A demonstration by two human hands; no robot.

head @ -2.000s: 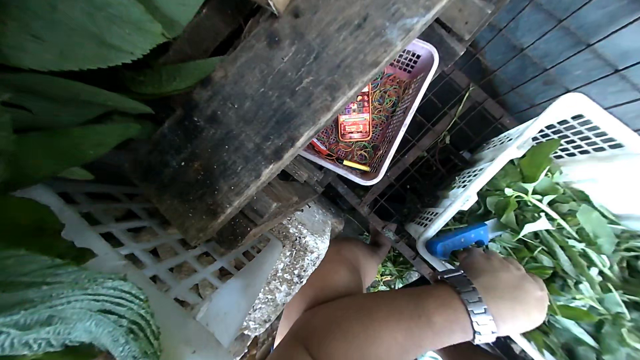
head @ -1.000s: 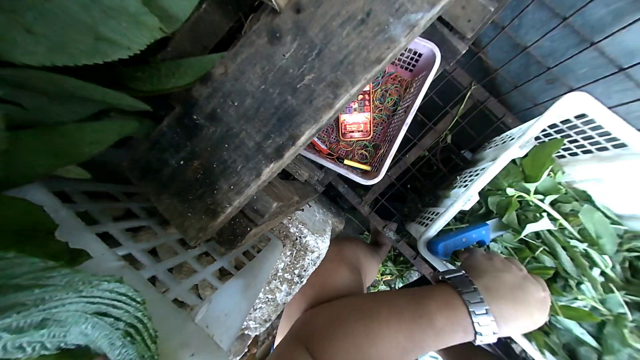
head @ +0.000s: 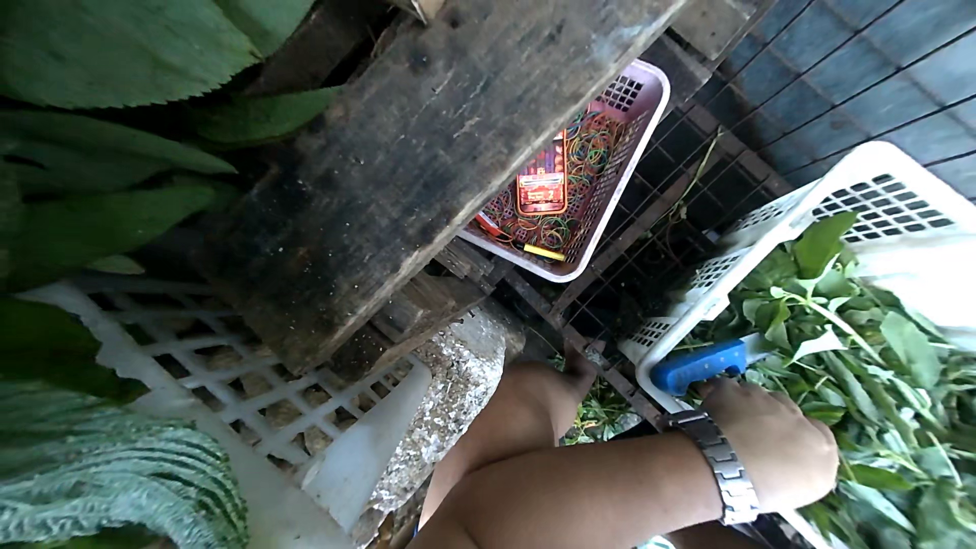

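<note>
My left hand (head: 770, 442), with a metal-band watch (head: 720, 465) on its wrist, is at the near edge of a white plastic crate (head: 762, 252) of leafy green stems (head: 877, 366). Its back faces me and its fingers curl down out of sight. Against the fingers lies a blue handle-like piece (head: 698, 366) with a pale flat part at its far end; whether the hand grips it is hidden. My right hand is not in view. Farther up, a pink plastic basket (head: 610, 221) holds coloured rubber bands (head: 595, 149), a red flat item (head: 543, 183) bearing writing and a yellow stick-like item (head: 544, 252).
A worn wooden plank (head: 427, 145) crosses above part of the pink basket. A broken white plastic crate (head: 267, 412) and large green leaves (head: 122, 46) fill the left side. A rough block (head: 450, 389) stands beside my bare leg (head: 511, 419). Wire mesh (head: 862, 69) covers the upper right.
</note>
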